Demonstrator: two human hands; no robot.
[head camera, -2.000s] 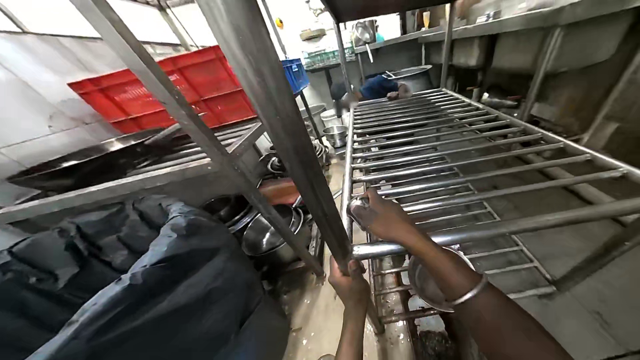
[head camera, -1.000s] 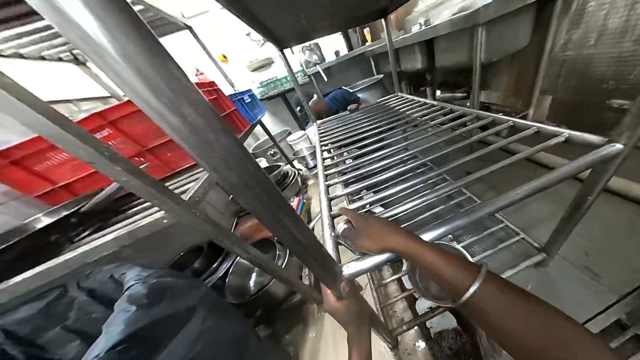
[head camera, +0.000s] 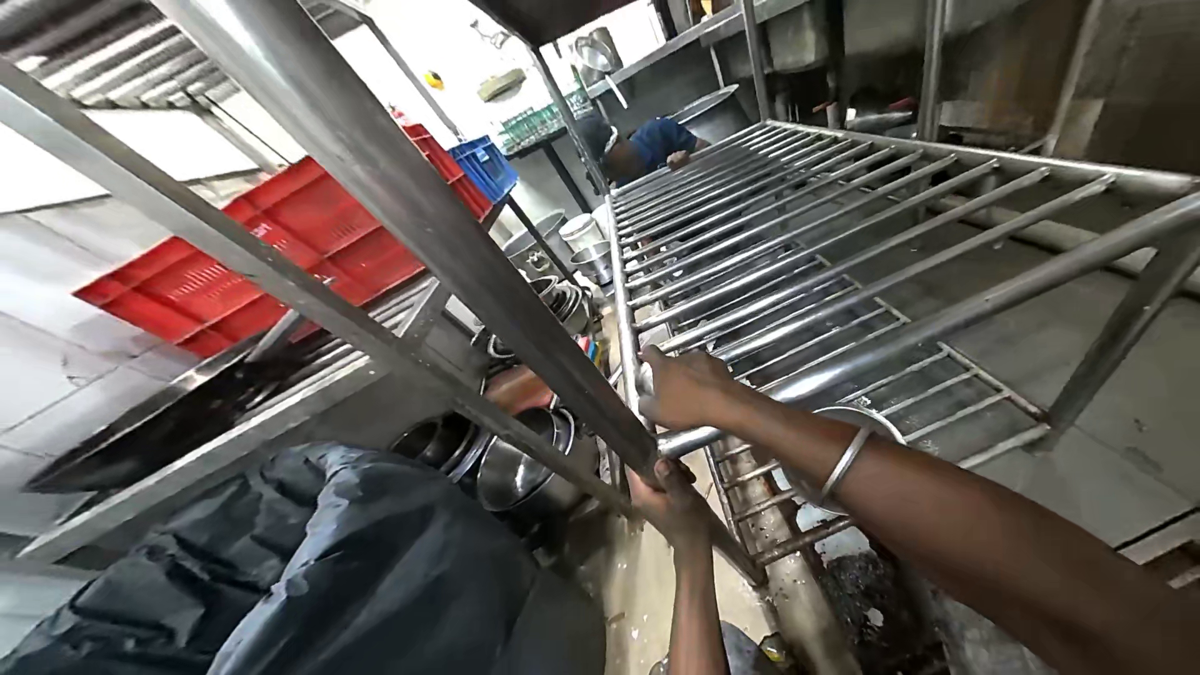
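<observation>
A metal rack with a shelf of parallel tubes (head camera: 844, 272) fills the centre and right. My left hand (head camera: 670, 497) grips the rack's upright post (head camera: 450, 244) just below the shelf corner. Bent around a small pale scrubbing item, my right hand (head camera: 689, 389) presses on the shelf's left side rail (head camera: 622, 309), near that corner. The item is mostly hidden by the fingers, so its kind cannot be told. A metal bangle (head camera: 847, 461) circles my right wrist. A lower tube shelf (head camera: 994, 384) shows beneath.
Another person (head camera: 656, 148) bends by the rack's far end. Red crates (head camera: 300, 248) and a blue crate (head camera: 485, 169) stand on a rack at left. Metal pots (head camera: 525, 459) sit below it. A dark cover (head camera: 375, 562) lies lower left; a round metal vessel (head camera: 867, 417) is under the shelf.
My right hand stays at the side rail near the corner, and my left hand keeps its grip on the post. The view has shifted and tilted.
</observation>
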